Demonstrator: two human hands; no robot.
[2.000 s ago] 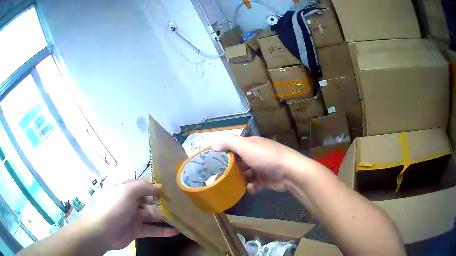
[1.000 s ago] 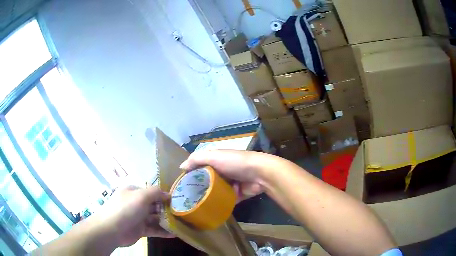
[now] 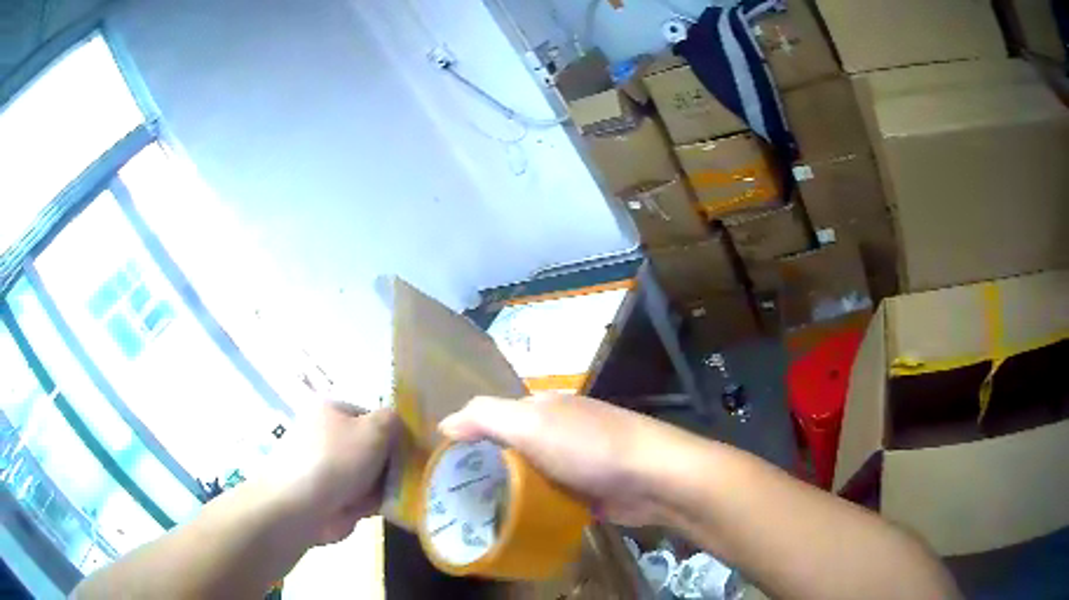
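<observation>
My right hand (image 3: 551, 451) holds a large orange tape roll (image 3: 545, 522) with a white printed core, low in the middle of the view. A brown carton flap (image 3: 451, 352) stands tilted up behind the roll, with a strip of orange-yellow tape on its left part. My left hand (image 3: 340, 469) grips the flap's left edge, fingers curled and partly blurred. The roll is against or just in front of the flap; contact cannot be told. The lower part of the carton is mostly hidden by the roll and my right hand.
White bagged parts (image 3: 692, 574) lie low, right of the roll. A large open carton (image 3: 985, 492) with yellow tape stands at the right, beside a red bin (image 3: 821, 393). Stacked cartons (image 3: 727, 176) line the back. A table (image 3: 563, 334) stands behind the flap; windows are at the left.
The view has shifted, showing more of the table and red bin. The tape roll has moved lower and right with my right hand. My left hand has closed more tightly on the flap edge.
</observation>
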